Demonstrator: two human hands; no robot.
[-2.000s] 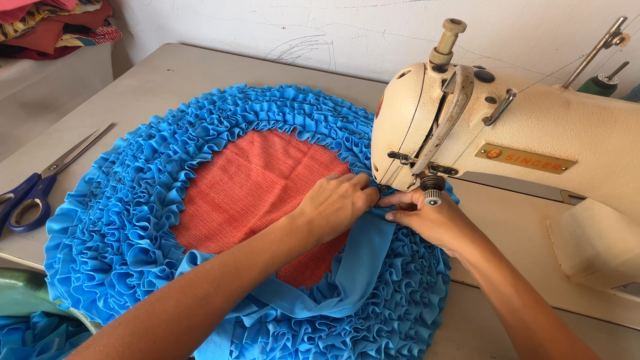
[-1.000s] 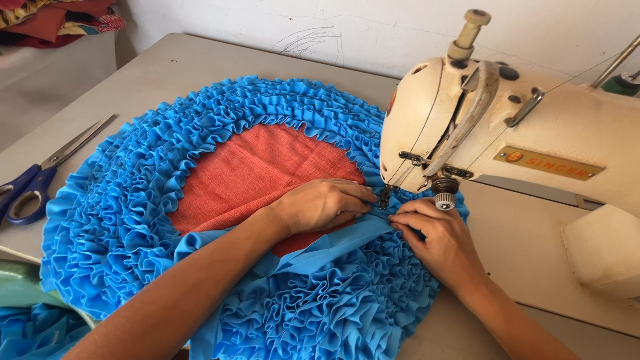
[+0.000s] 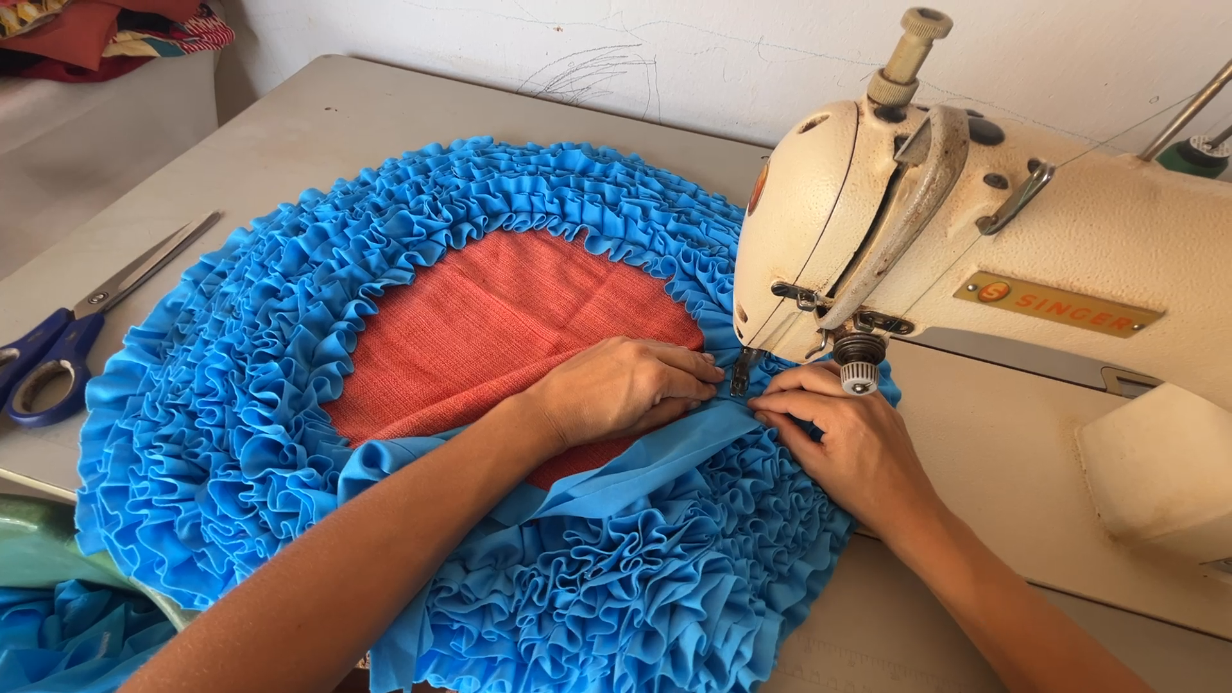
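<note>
A round piece with rows of blue ruffled fabric (image 3: 241,414) around a coral-red woven cloth centre (image 3: 520,318) lies under the head of a cream Singer sewing machine (image 3: 1011,231). The presser foot (image 3: 740,373) rests at the inner edge of the ruffles. My left hand (image 3: 630,385) lies just left of the foot, its fingertips pressing on the blue fabric and the edge of the red cloth. Right of the foot, my right hand (image 3: 842,433) pinches a loose blue fabric strip (image 3: 645,462), which trails left beneath my left forearm.
Blue-handled scissors (image 3: 72,337) lie at the left on the grey tabletop (image 3: 385,106). A green container (image 3: 43,539) with blue fabric stands at the lower left. Folded coloured cloths (image 3: 106,34) are at the upper left; a white wall (image 3: 674,58) rises behind the table.
The blue strip hung in a wide loop over the red centre two seconds ago; it now lies flatter and lower. My right hand has drawn back slightly from the foot. The red cloth has bunched near my left hand.
</note>
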